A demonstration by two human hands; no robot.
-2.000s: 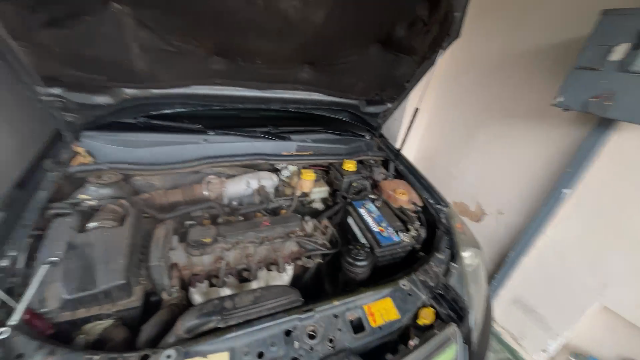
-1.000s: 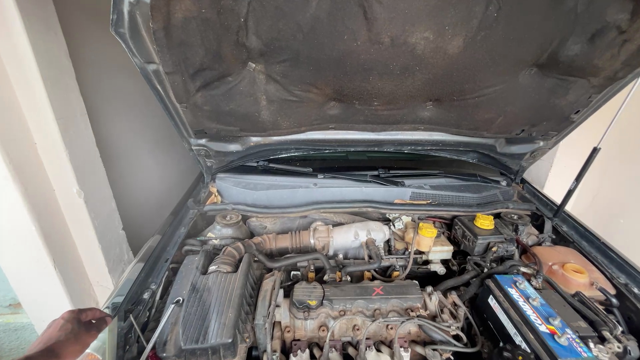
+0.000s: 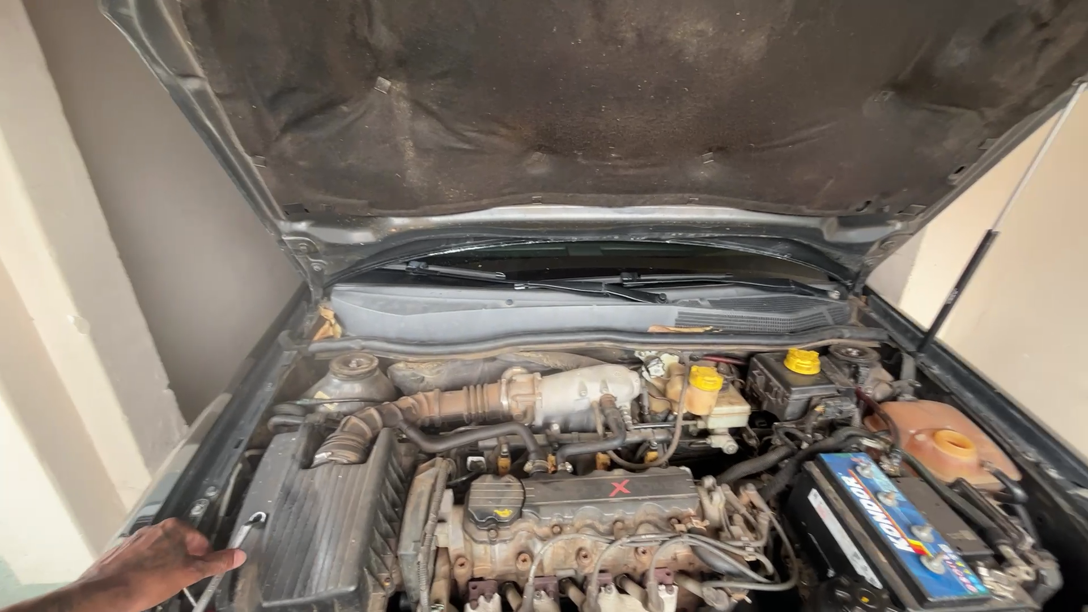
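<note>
My left hand (image 3: 161,561) reaches in from the lower left over the fender edge, palm down. Its thumb overlaps the shaft of a silver metal wrench (image 3: 252,525), which lies slanted along the left side of the black air filter housing (image 3: 314,527). Whether the fingers are closed around the wrench cannot be told. My right hand is out of view. To the right of the housing is the engine, with a black oil filler cap (image 3: 495,501) and an ignition cover (image 3: 608,497) marked with a red X.
The raised hood (image 3: 544,110) hangs over the bay, with a strut (image 3: 965,272) at right. A battery (image 3: 901,527), an orange-brown coolant tank (image 3: 943,446) and a yellow-capped reservoir (image 3: 704,391) stand at right. A wall and pillar (image 3: 76,297) flank the car at left.
My left hand, lower left a second ago and apart from the wrench, has moved right so that its thumb overlaps it. The view has swung left since the earliest frame.
</note>
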